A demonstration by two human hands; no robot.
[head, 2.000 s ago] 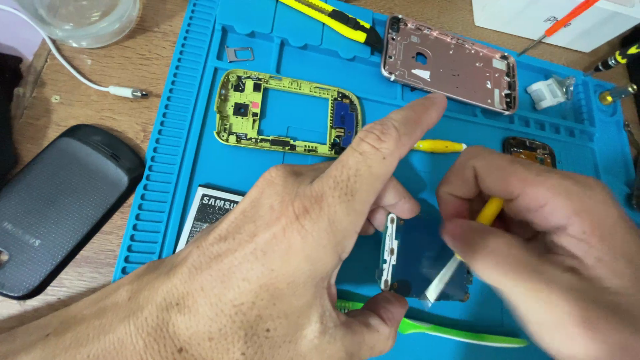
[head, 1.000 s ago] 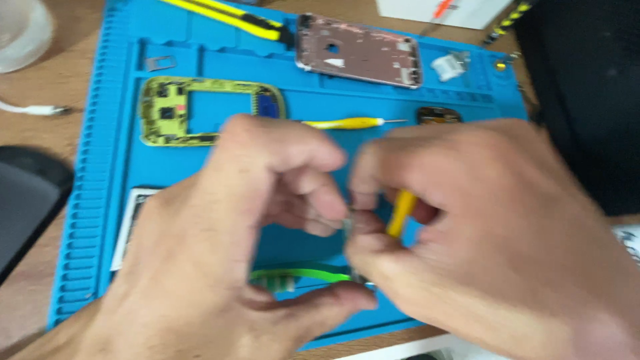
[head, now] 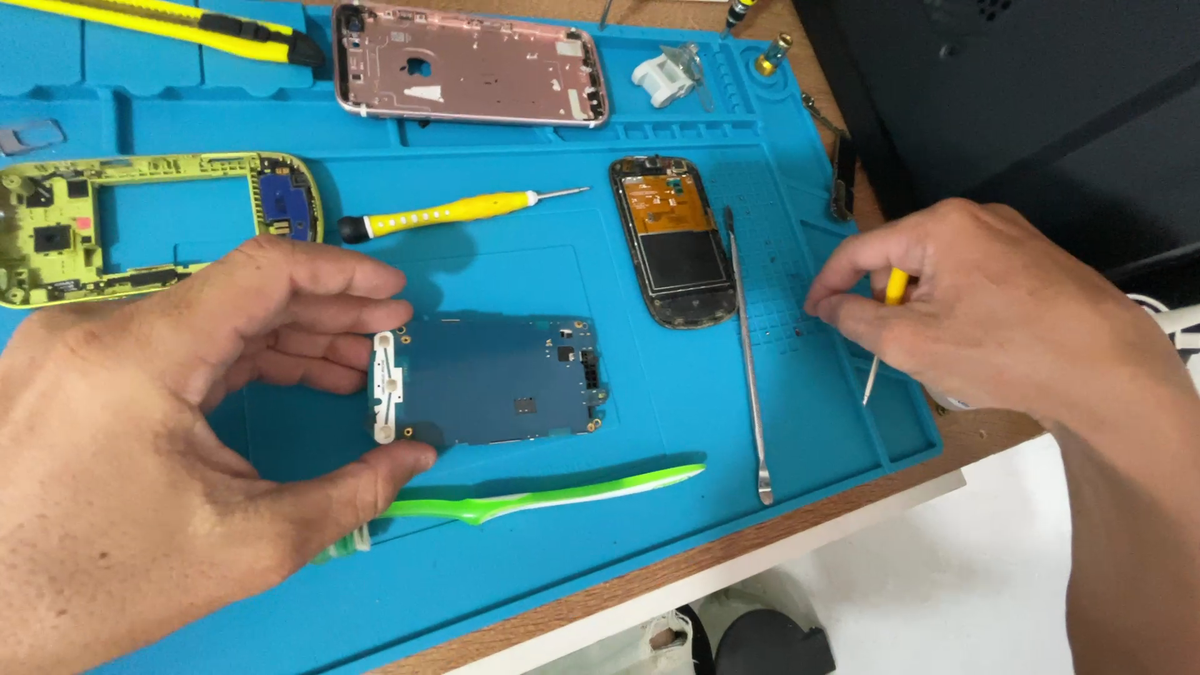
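My left hand (head: pixel 216 403) curves around the left end of a blue phone circuit board (head: pixel 487 384), thumb and fingers at its edges; whether it grips the board is unclear. A white strip (head: pixel 385 386) runs along that end of the board. At the right, my right hand (head: pixel 947 300) holds a yellow-handled screwdriver (head: pixel 896 286), its thin metal tip pointing down over the mat's right side. A second yellow screwdriver (head: pixel 450 215) lies above the board. Right of the board rest a phone display assembly (head: pixel 675 253) and a metal spudger (head: pixel 747 356). A green and white toothbrush (head: pixel 544 502) lies below.
The blue silicone mat (head: pixel 600 572) also bears a yellow-green phone frame (head: pixel 141 169), a pink phone back housing (head: pixel 478 66), a yellow utility knife (head: pixel 187 30), a clear and white plastic part (head: pixel 666 77) and a brass-coloured bit (head: pixel 773 54). A black device (head: pixel 1012 112) stands at the upper right.
My hands were close together in the middle and have moved apart, the right one going right with the screwdriver. The circuit board and the metal spudger show fully now. The view has shifted.
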